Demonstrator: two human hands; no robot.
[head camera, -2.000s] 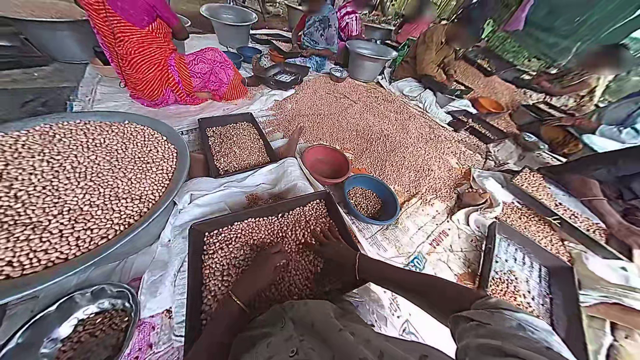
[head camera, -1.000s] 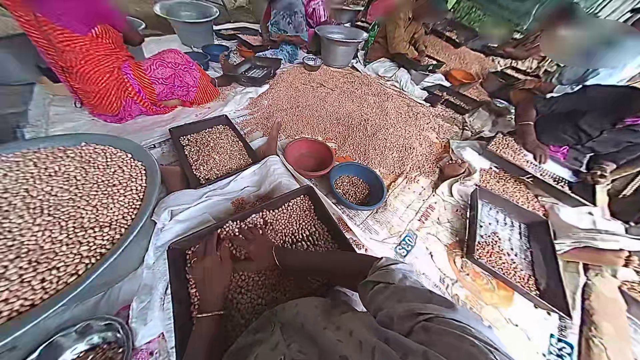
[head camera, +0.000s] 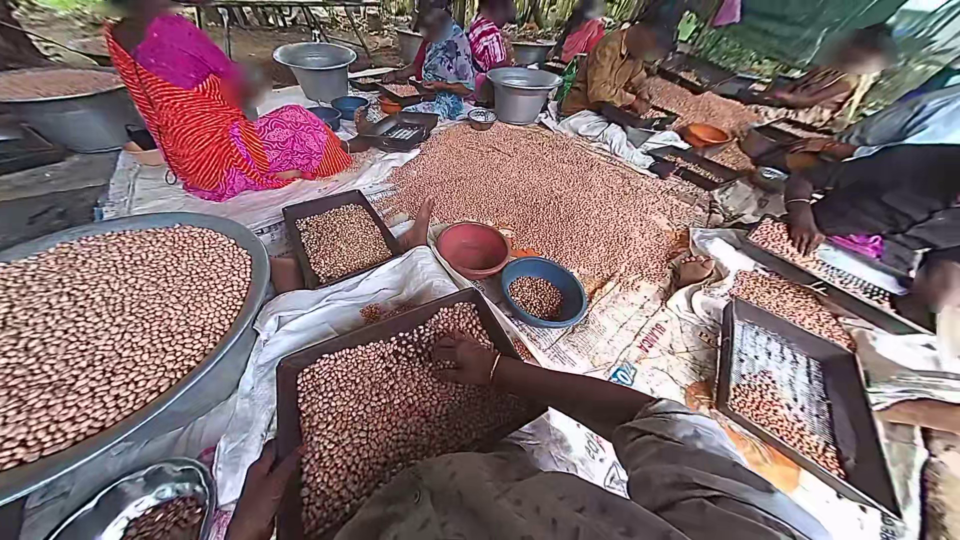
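A dark rectangular tray (head camera: 288, 405) full of small pinkish-brown nuts or seeds (head camera: 367, 420) lies tilted across my lap. My right hand (head camera: 463, 360) rests on the nuts near the tray's far right corner, fingers spread and palm down. At the lower left, my left hand (head camera: 262, 487) grips the tray's left edge, its fingers partly hidden. Just beyond the tray sit a blue bowl (head camera: 576, 296) part filled with nuts and an empty-looking red bowl (head camera: 472, 250). A smaller dark tray (head camera: 294, 225) of paler nuts stands farther off, to the left.
A large metal basin (head camera: 259, 277) heaped with nuts stands at left, a steel bowl (head camera: 199, 469) below it. A wide nut pile (head camera: 532, 187) covers the sheet ahead. At right lies a perforated tray (head camera: 855, 390), near a co-worker's hand (head camera: 806, 229). Other people sit around the pile.
My left hand has gone from the nuts to the tray's left edge. My right hand has moved right and away from me over the nuts. The view has shifted.
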